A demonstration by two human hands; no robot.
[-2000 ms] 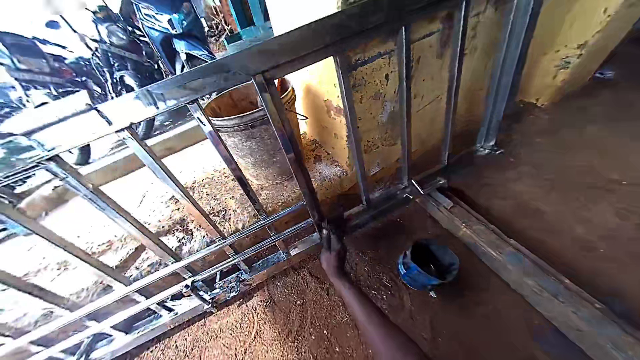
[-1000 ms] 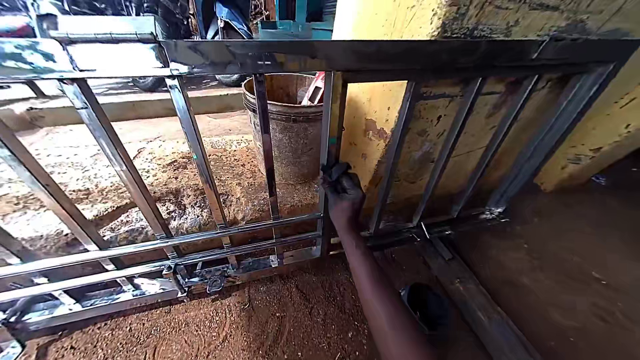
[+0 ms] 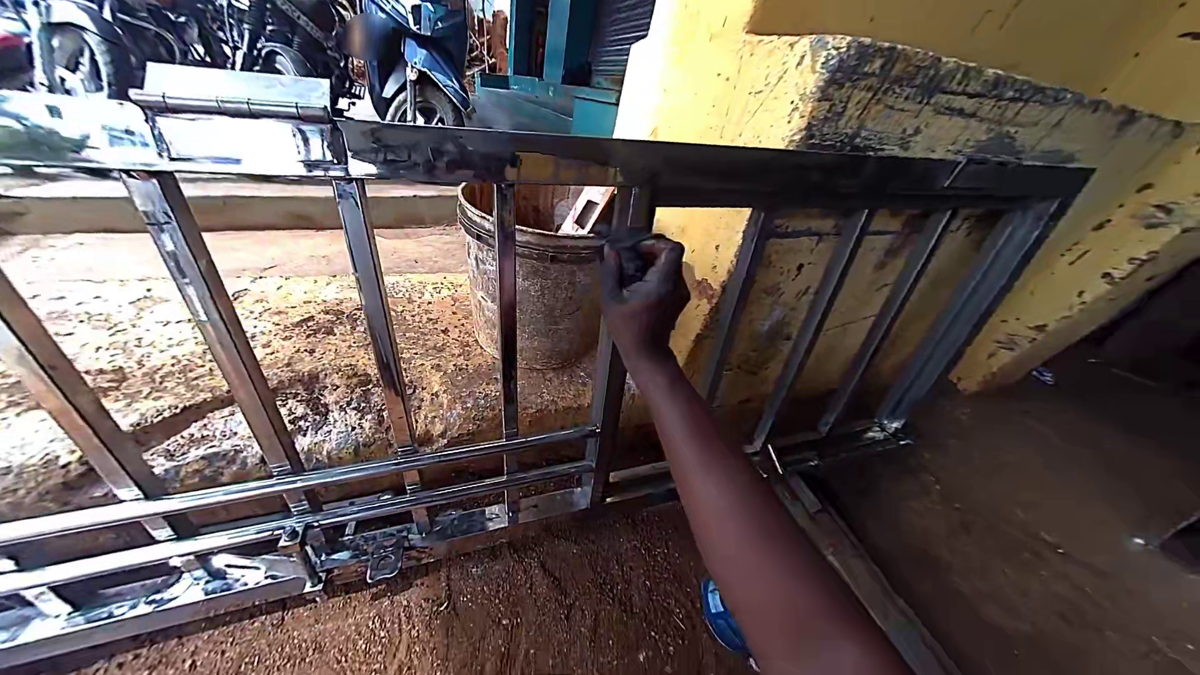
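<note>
My right hand (image 3: 645, 291) is closed around a small dark wad, perhaps a rag or sponge (image 3: 630, 246), against a thick upright bar (image 3: 609, 403) of a metal gate frame. It is just below the dark top rail (image 3: 731, 173). Slimmer uprights stand on both sides, and two thin horizontal rods (image 3: 450, 454) run left from the thick bar. A latch-like metal fitting (image 3: 384, 555) sits low on the frame. Beneath my forearm, a blue container (image 3: 720, 614) shows only in part. My left hand is out of the frame.
Behind the bars stands a dirty bucket (image 3: 534, 305) with a pale, slotted object inside. A chipped yellow wall (image 3: 900, 84) rises at the right. A long beam (image 3: 867, 572) lies on the brown ground. Parked motorbikes (image 3: 417, 61) stand at the back left.
My right hand has moved from the foot of the thick upright to near its top. The view has turned, levelling the gate's top rail.
</note>
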